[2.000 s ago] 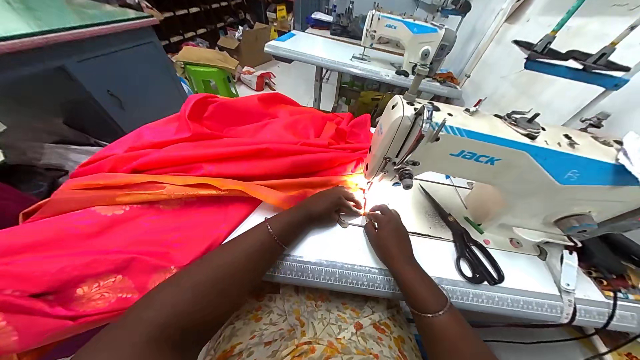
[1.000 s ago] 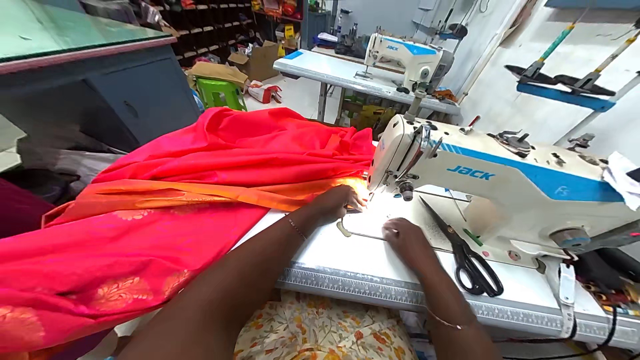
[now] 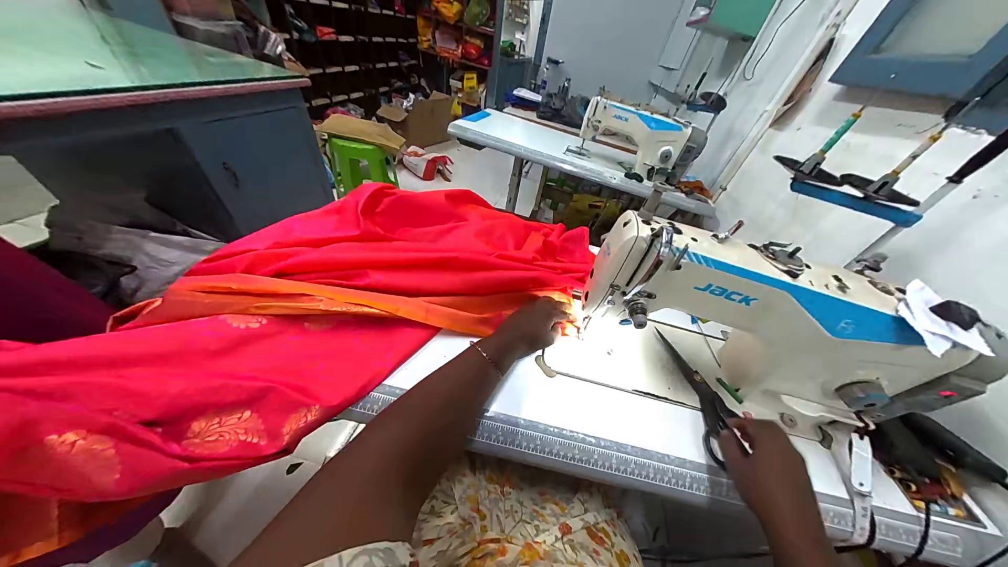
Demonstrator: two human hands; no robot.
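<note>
Red fabric with gold motifs [image 3: 409,236] and an orange border [image 3: 370,303] spreads over the left of the sewing table. Its right end lies at the needle area of a white and blue Jack sewing machine [image 3: 756,291], under a bright light. My left hand [image 3: 535,327] is on the orange edge beside the needle, fingers bent onto the cloth. My right hand [image 3: 760,453] is at the handles of black scissors [image 3: 697,382], which lie on the machine bed with blades pointing toward the needle. Whether its fingers have closed on the handle is hard to tell.
A measuring tape [image 3: 861,472] hangs near the table's right front, by a tray of small items [image 3: 937,492]. A printed ruler strip [image 3: 583,457] runs along the front edge. Thread stands [image 3: 854,201] rise at right. Behind are another sewing machine [image 3: 638,134] and a green stool [image 3: 358,161].
My right hand has moved from beside the needle area, right and toward me, to the scissors' handles. My left hand stays at the cloth near the needle.
</note>
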